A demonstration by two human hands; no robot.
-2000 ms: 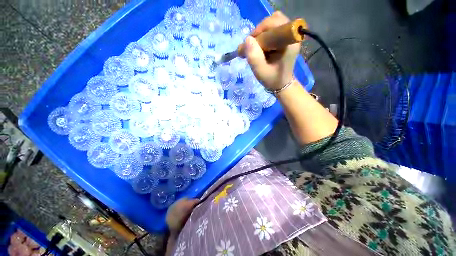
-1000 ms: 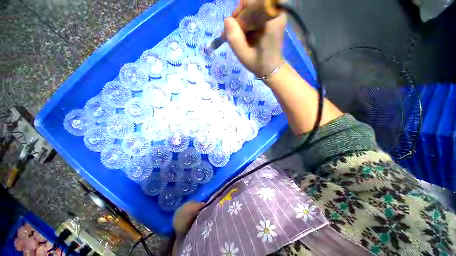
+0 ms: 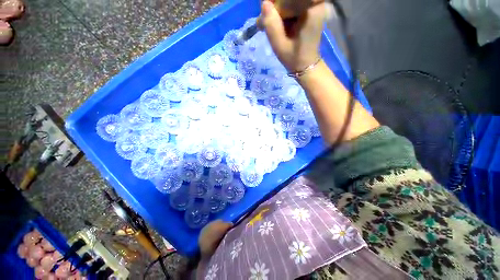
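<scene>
The blue tray (image 3: 123,188) holds rows of clear ribbed discs (image 3: 145,165), washed out by glare in the middle. My right hand (image 3: 296,41) grips the wooden handle of a soldering iron (image 3: 252,31), partly cut off by the top edge. The iron's tip is over a disc near the tray's far end; whether it touches is unclear. The black cord (image 3: 351,65) runs down past my forearm. My left hand (image 3: 215,236) is at the tray's near rim, mostly hidden by the flowered apron; its grip cannot be seen.
A speckled bench (image 3: 109,44) lies under the tray. At the lower left are a spare iron (image 3: 145,240), a power strip (image 3: 104,254) and pink balls (image 3: 41,254) in a blue tray. Other irons rest on a grey block (image 3: 57,136). A fan (image 3: 419,126) and stacked blue trays (image 3: 485,164) are at the right.
The tray and bench have shifted right and down in the view. The iron's tip has moved to a disc nearer the tray's far end. My left hand stays at the near rim.
</scene>
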